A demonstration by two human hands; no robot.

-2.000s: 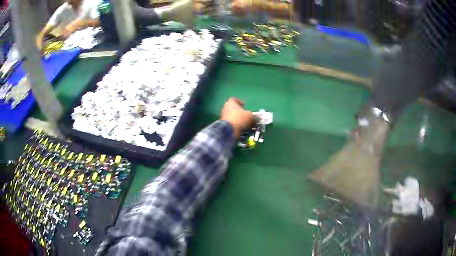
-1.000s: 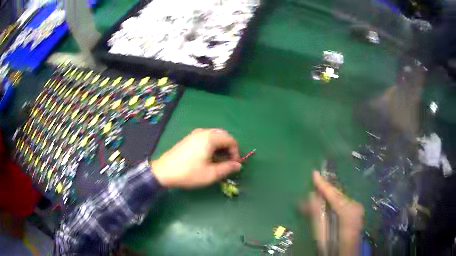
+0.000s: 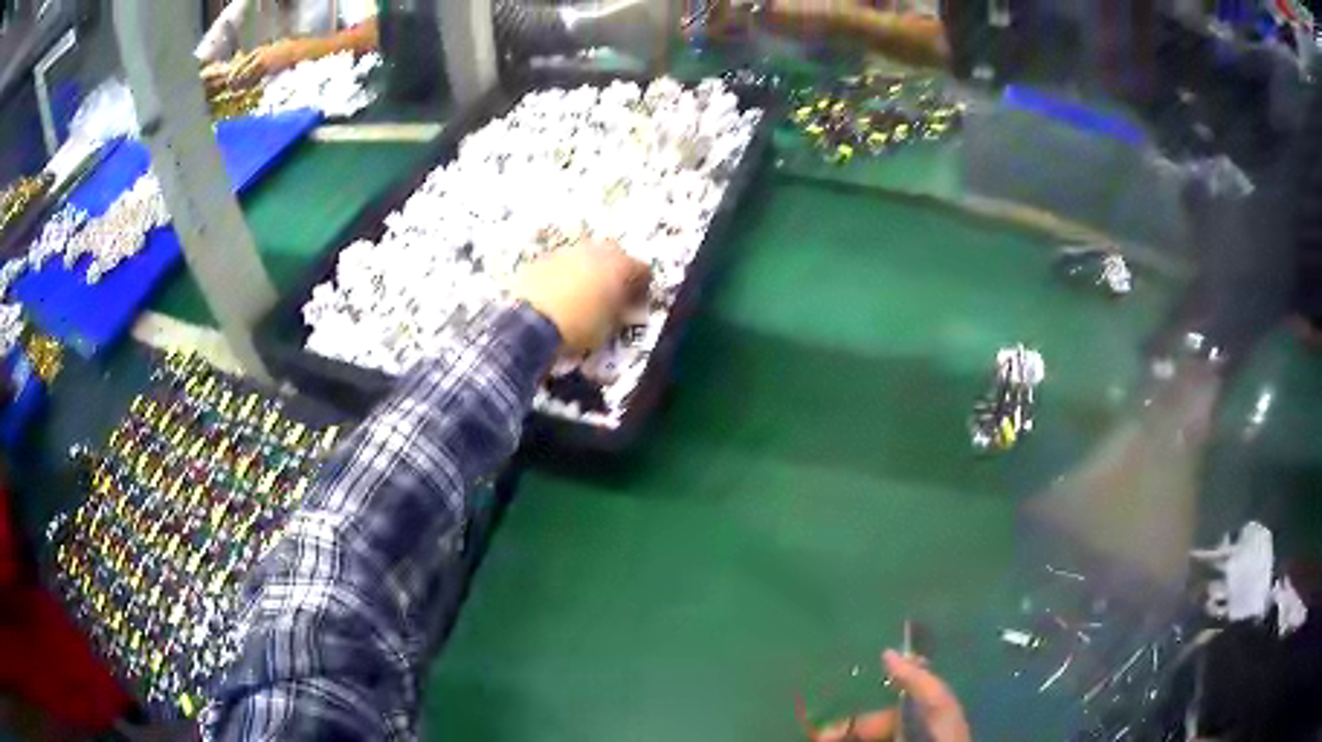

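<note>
My left hand (image 3: pixel 587 297) is over the near right part of a black tray (image 3: pixel 674 348) heaped with white plastic housings (image 3: pixel 508 218). Its fingers point down among the housings and are partly hidden, so I cannot tell whether they hold one. My right hand (image 3: pixel 906 703) is at the bottom edge, partly cut off, gripping a thin upright tool that looks like the soldering iron (image 3: pixel 909 670). A thin red wire (image 3: pixel 806 707) shows beside it. A white housing (image 3: pixel 1021 365) with a circuit board (image 3: pixel 1000 422) lies on the green mat to the right.
Rows of circuit boards with yellow blocks (image 3: pixel 189 522) lie at the left. A grey-brown flared nozzle (image 3: pixel 1124 500) stands at the right above scrap leads (image 3: pixel 1080 645). Blue trays (image 3: pixel 87 297) and a pale post (image 3: pixel 189 174) are at the upper left. Other people's arms (image 3: pixel 290 55) show at the back.
My left hand has moved from the mat up and left into the tray of housings. My right hand now shows lower, at the bottom edge. The view has shifted.
</note>
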